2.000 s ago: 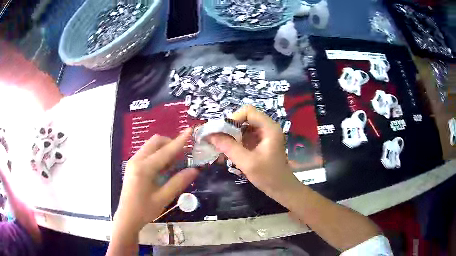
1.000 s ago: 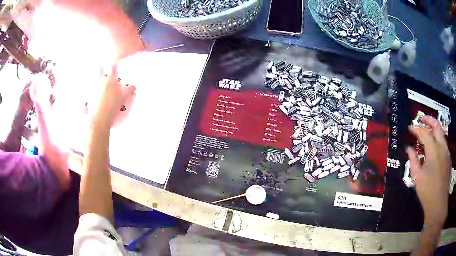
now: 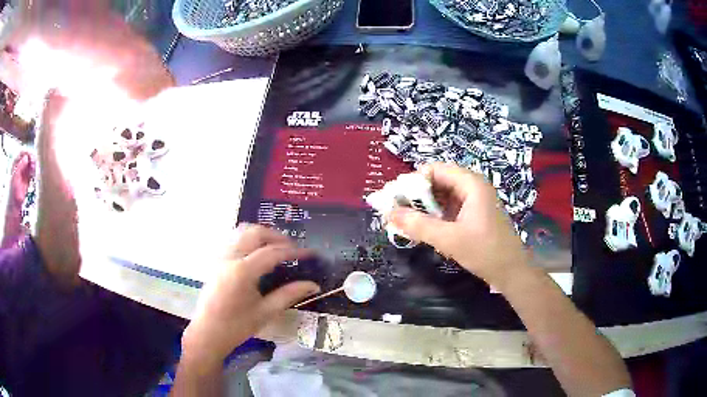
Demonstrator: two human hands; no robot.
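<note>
My right hand (image 3: pixel 465 221) holds a white plastic shell (image 3: pixel 407 198) above the printed sheet, just below the pile of striped inserts (image 3: pixel 457 124). My left hand (image 3: pixel 252 291) is empty with its fingers apart, low over the sheet's front edge. Its fingertips are close to the thin applicator stick (image 3: pixel 324 296), which rests against the round white glue cap (image 3: pixel 360 287). Several white shells (image 3: pixel 622 223) lie on the black-and-red sheet at the right. Shells with black patches (image 3: pixel 130 167) are clustered on the white sheet at the left.
A perforated basket (image 3: pixel 267 37) and a light blue bowl (image 3: pixel 508 32) hold more inserts at the back, with a smartphone (image 3: pixel 385 14) between them. White pieces (image 3: pixel 543 63) stand near the bowl. Another person's arm (image 3: pixel 58 186) is at the left under bright glare.
My right hand has come from the right-hand shells to the middle and now holds a shell. My left hand has moved from the white sheet toward the cap. The view has shifted.
</note>
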